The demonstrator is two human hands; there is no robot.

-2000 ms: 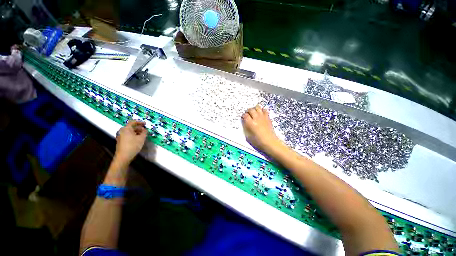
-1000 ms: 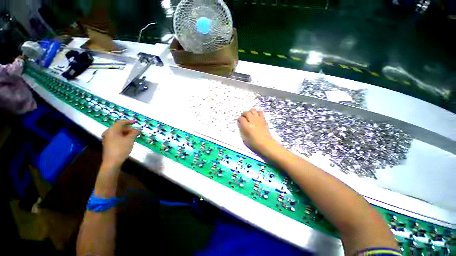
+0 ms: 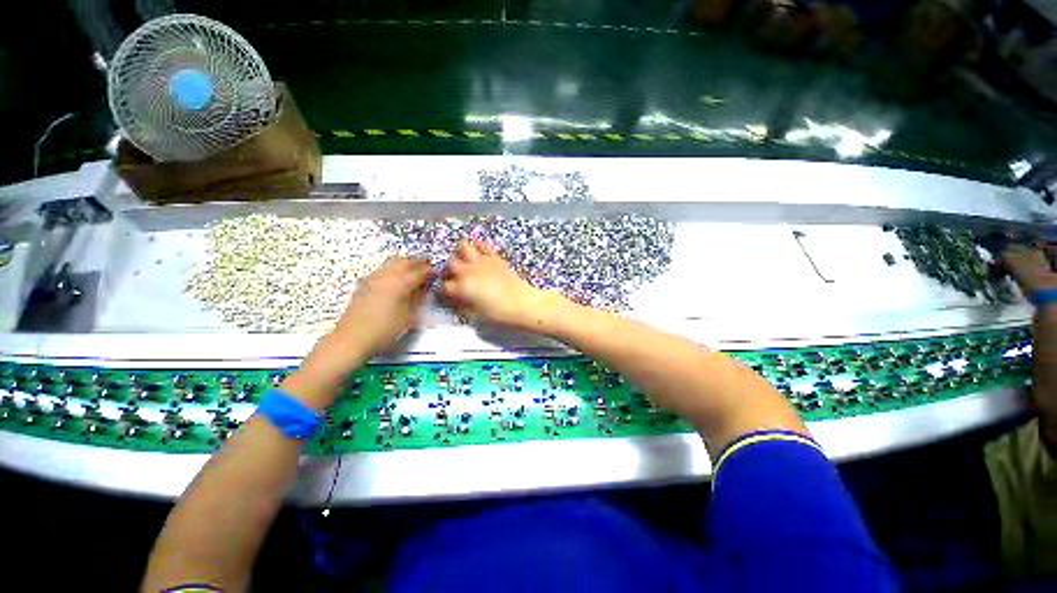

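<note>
A long green strip of circuit boards [image 3: 498, 400] runs along the bench's near edge, with small dark and silver parts in repeating rows. Behind it lie a heap of cream components [image 3: 278, 272] and, touching it on the right, a heap of silver components [image 3: 603, 249]. My left hand [image 3: 392, 299] is over the border of the two heaps, fingers bent and blurred. My right hand [image 3: 487, 284] is close beside it at the silver heap, fingers curled down. Whether either hand holds a part cannot be told. A blue wrist strap [image 3: 290, 414] is on my left wrist.
A desk fan [image 3: 191, 89] and a cardboard box [image 3: 232, 162] stand behind the bench at left. A metal bracket [image 3: 56, 290] is far left. A small silver pile [image 3: 516, 183] lies on the ledge. A thin stick [image 3: 815, 257], dark components [image 3: 945, 261] and another person's hand [image 3: 1026, 266] are at right.
The view has turned right, bringing the dark heap and another person's hand into view. My left hand has left the circuit boards and come to the heaps beside my right hand.
</note>
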